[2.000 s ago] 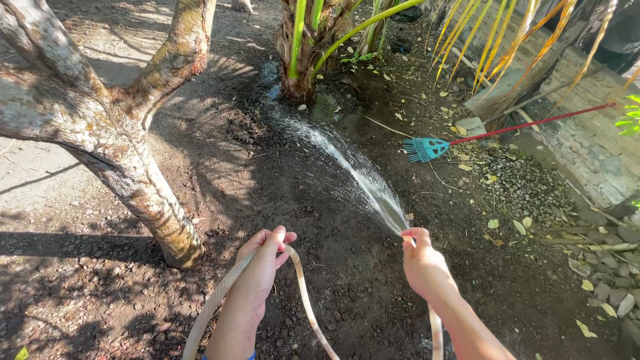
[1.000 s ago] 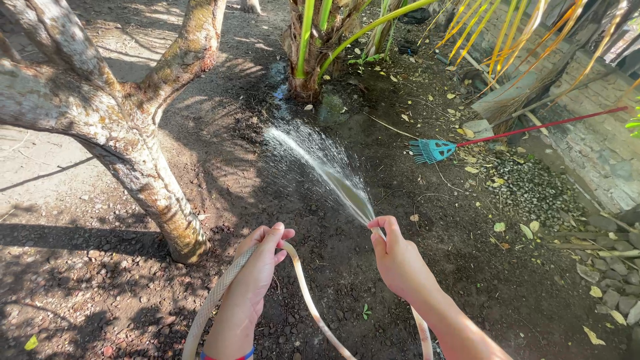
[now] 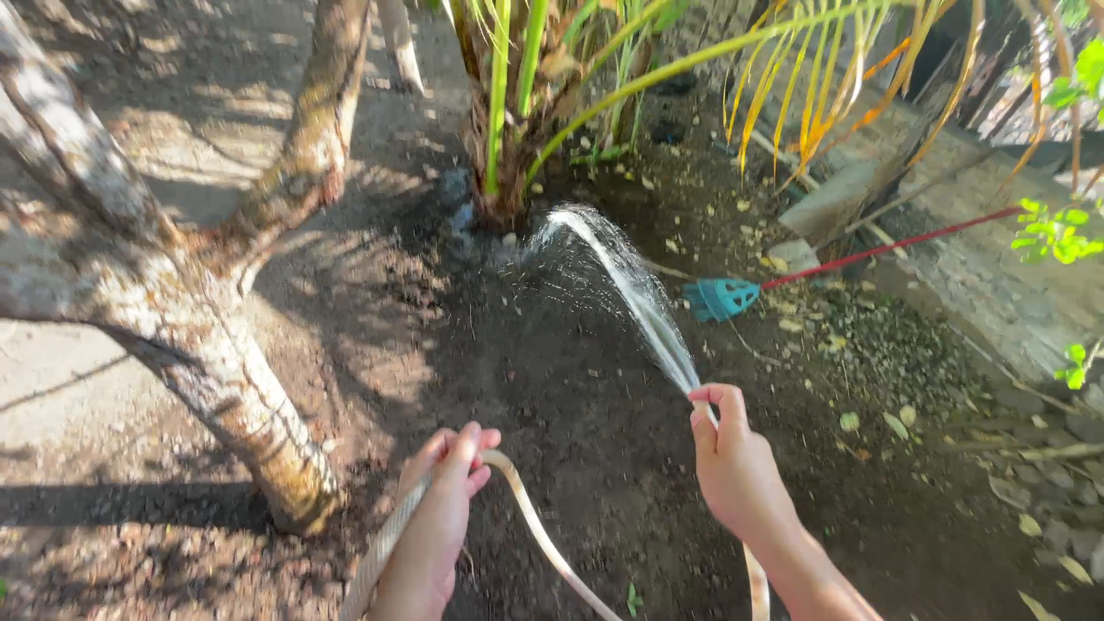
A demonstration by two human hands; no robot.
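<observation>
My right hand (image 3: 737,457) grips the end of a pale garden hose (image 3: 539,526), its thumb and fingers at the outlet. A jet of water (image 3: 634,297) arcs up and away to the left, toward the base of a palm plant (image 3: 509,112), over dark wet soil. At the lower centre, my left hand (image 3: 444,492) is closed around another length of the same hose, which loops down between the hands and out at the bottom edge.
A branching tree trunk (image 3: 233,379) stands at left. At right, a blue plastic rake (image 3: 724,298) with a red handle lies by a low wall (image 3: 992,267). Yellowing fronds (image 3: 802,95) hang at upper right, above fallen leaves and stones.
The water jet now lands closer to the palm's base than a second ago. Both hands keep their hold on the hose. The view has shifted somewhat.
</observation>
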